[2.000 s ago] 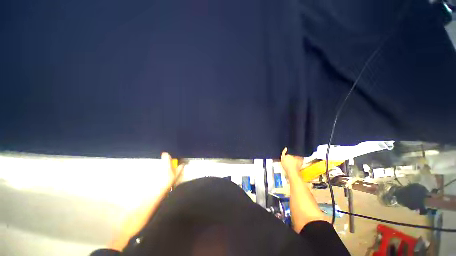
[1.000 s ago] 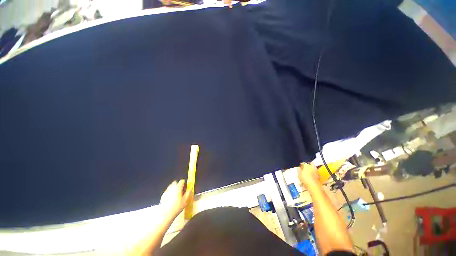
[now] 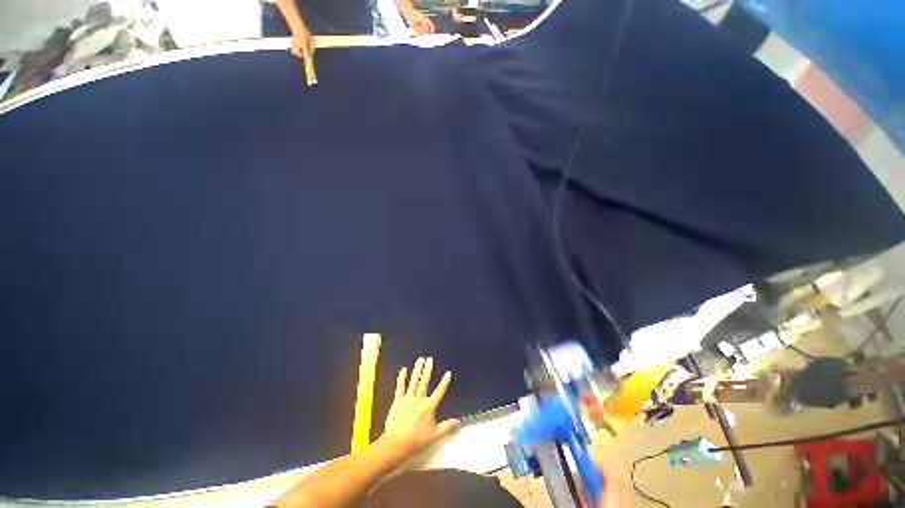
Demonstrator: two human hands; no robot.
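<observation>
Dark navy fabric [image 3: 248, 218] covers the table, flat at left and wrinkled at right. A yellow bar [image 3: 366, 395] lies on it near the close edge. My left hand [image 3: 415, 409] rests on the fabric just right of the bar, fingers spread, holding nothing. A blue cutting machine [image 3: 568, 382], blurred, is at the close end of the silver rail [image 3: 556, 476], over the fabric edge. My right hand is only a skin-toned blur [image 3: 617, 488] beside the machine; its grip cannot be made out.
Across the table, a person's hand [image 3: 303, 44] holds another yellow bar [image 3: 311, 69] at the far edge. A black cable [image 3: 558, 223] crosses the fabric to the machine. A yellow object [image 3: 635, 391] and a red stool [image 3: 843, 473] are at lower right.
My left hand has let go of the yellow bar and moved right, fingers spread. The blue machine now shows at the fabric edge. The other person's hands and second bar have come into view.
</observation>
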